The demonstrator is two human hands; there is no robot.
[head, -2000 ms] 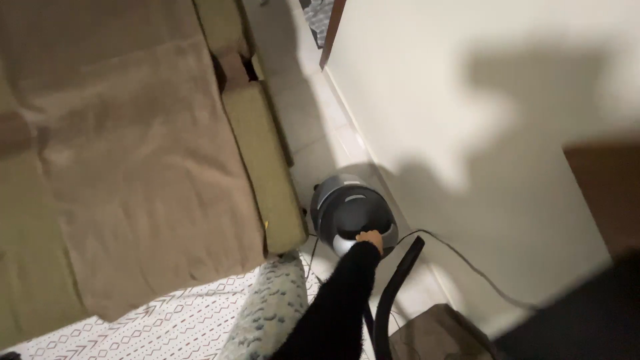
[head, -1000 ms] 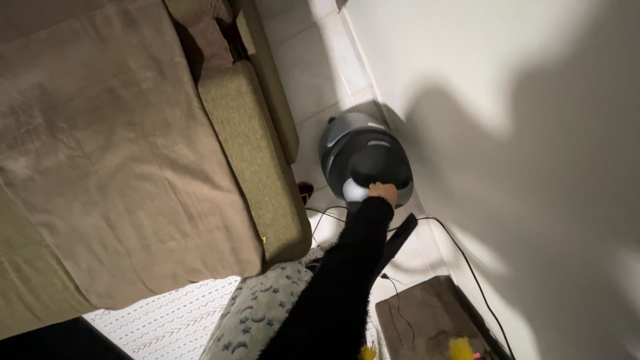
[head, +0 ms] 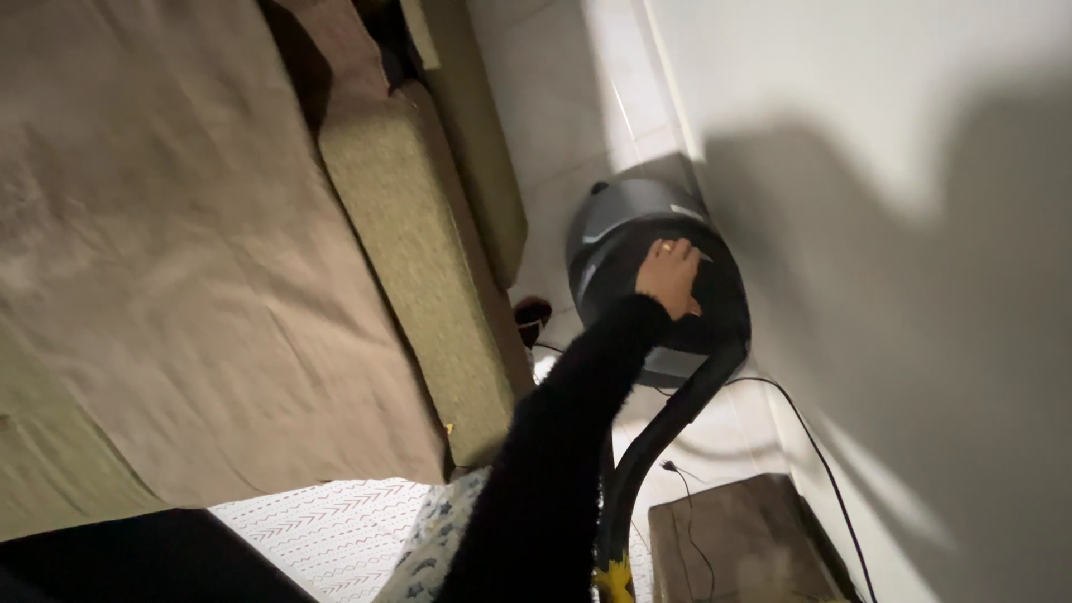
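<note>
My left hand (head: 670,278), in a fuzzy black sleeve, lies palm down on the dark lid of a canister vacuum cleaner (head: 620,213). Its thumb points to the right and its fingers bend over the lid; whether they grip a part of it cannot be told. The black vacuum hose (head: 649,444) curves up from the bottom edge to the canister's lower right side, and the joint there is dark. Something yellow (head: 615,579) shows at the hose's lower end. My right hand is out of view.
A green sofa (head: 410,251) with a brown cover (head: 193,251) fills the left. The wall (head: 879,335) stands close on the right. A brown upholstered block (head: 737,536), a black cord (head: 821,452) and a small plug (head: 668,466) are below. A patterned rug (head: 335,523) lies at bottom left.
My left hand has moved from the lid's near edge farther onto its top. The hose end, beside the canister's near side before, now meets its lower right side.
</note>
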